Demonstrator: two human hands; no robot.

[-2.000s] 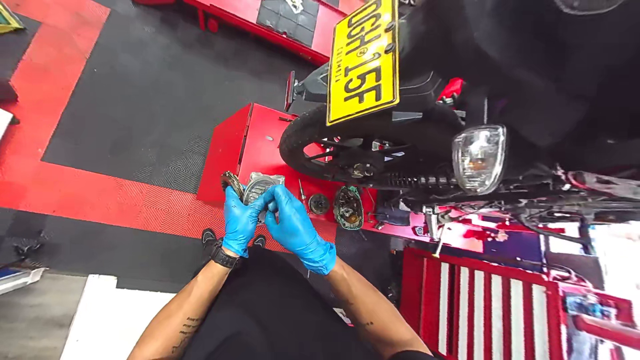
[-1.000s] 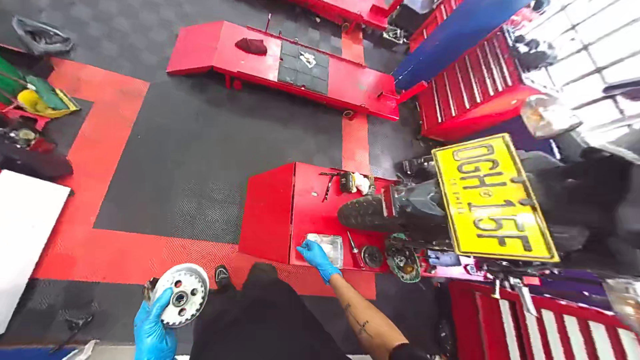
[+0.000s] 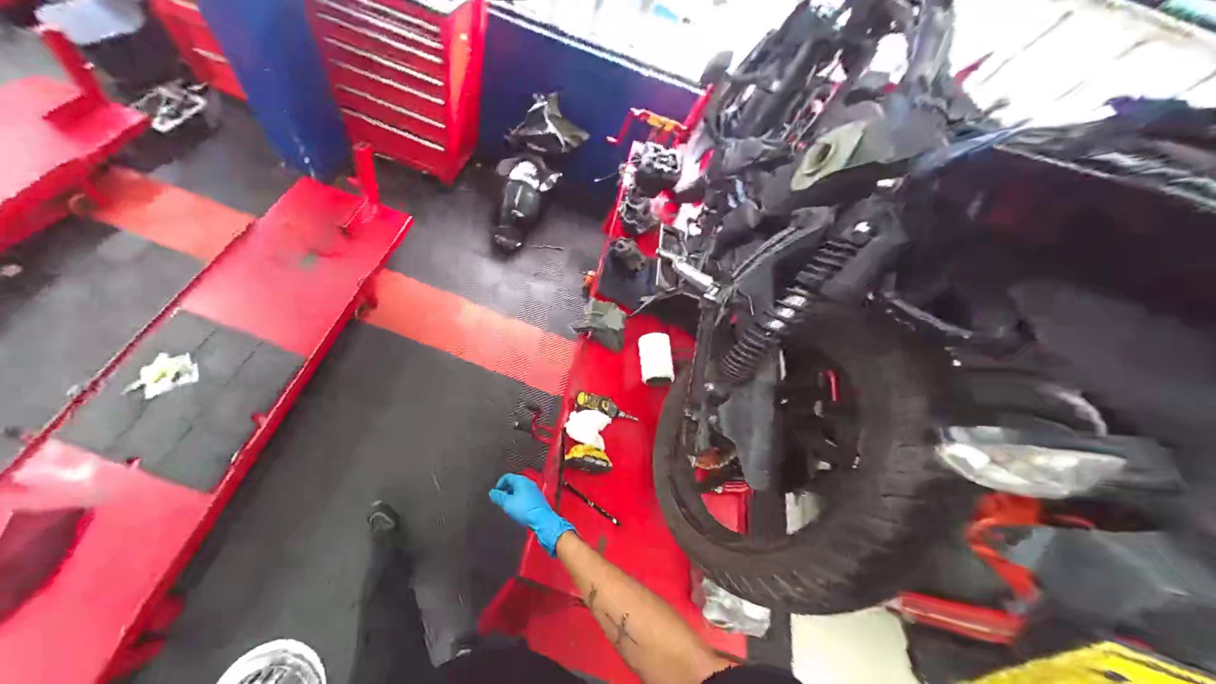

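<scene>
My right hand [image 3: 529, 511], in a blue glove, is over the left edge of the red lift platform [image 3: 632, 560], fingers loosely bent and nothing visible in them. Nearest it on the platform are a thin dark tool [image 3: 591, 503] and a yellow-and-black cordless drill [image 3: 591, 458] with a white cloth [image 3: 588, 427] over its middle. A round metal part [image 3: 275, 663] shows at the bottom left edge; my left hand is out of view, so what holds the part is hidden. A white roll [image 3: 655, 358] stands farther up, and clear plastic packaging [image 3: 733, 608] lies below the motorcycle's rear tyre [image 3: 807, 570].
The partly dismantled motorcycle [image 3: 788, 285] stands on the right. Another red lift [image 3: 285, 275] runs along the left, with a crumpled cloth [image 3: 166, 374] on it. Removed parts [image 3: 522, 195] lie on the floor before a blue wall, near a red tool cabinet [image 3: 399, 85].
The view has swung strongly toward the motorcycle's side. My right hand has left the clear plastic packaging. My left hand, holding the round metal part one second ago, has gone out of view.
</scene>
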